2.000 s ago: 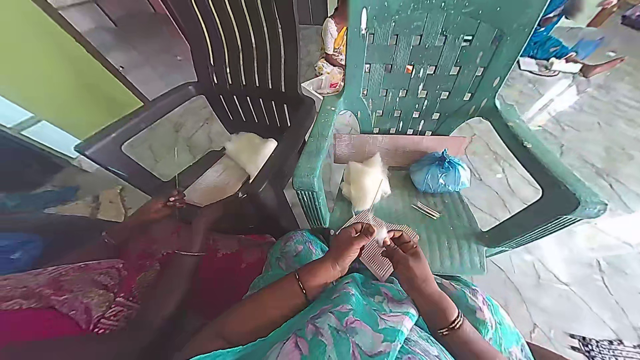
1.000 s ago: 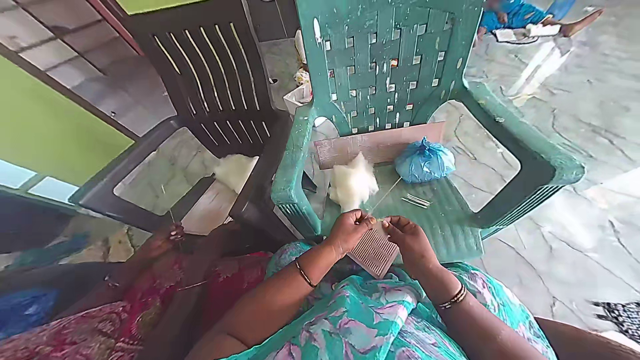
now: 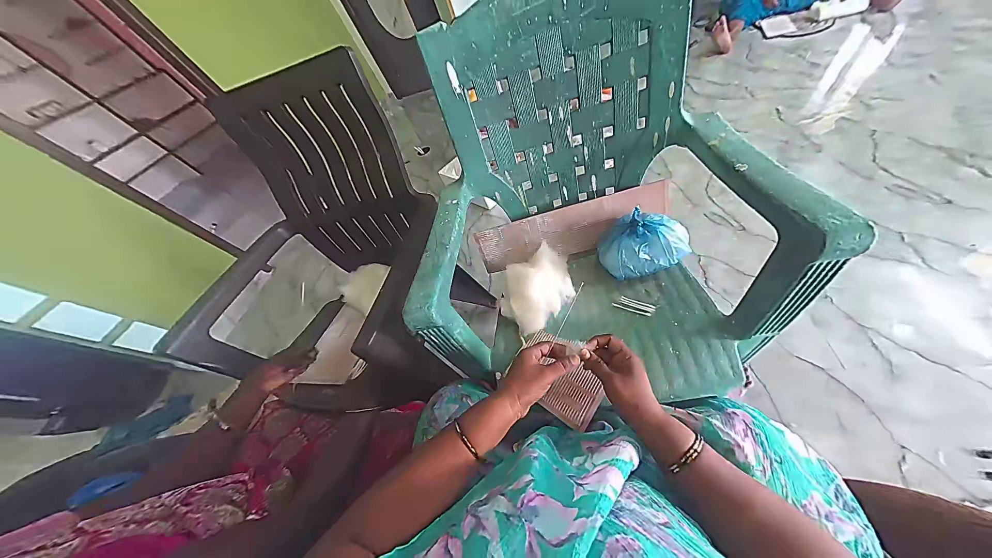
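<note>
My left hand [image 3: 540, 372] and my right hand [image 3: 618, 373] meet fingertip to fingertip, pinching a small wisp of white cotton [image 3: 575, 349] between them. A thin stick [image 3: 571, 308] slants up from beside my left fingers. Under my hands lies a ribbed brown board [image 3: 572, 395], at the front edge of the green plastic chair [image 3: 666, 341]. On that seat, a mound of white cotton fluff [image 3: 537, 288] is behind my left hand. Several thin white sticks [image 3: 635, 305] lie behind my right hand, with a tied blue plastic bag [image 3: 643, 244] farther back.
A brown cardboard strip [image 3: 573, 225] leans at the seat's back. At left, a person's hand [image 3: 279, 370] is by a dark plastic chair [image 3: 333, 170] holding cotton [image 3: 364, 287] and a board [image 3: 333, 349]. Another person's foot [image 3: 722, 35] is on the marble floor at top right.
The white cotton between my fingertips looks smaller and thinner than two seconds ago. Both hands remain close together over the ribbed board. The view has shifted.
</note>
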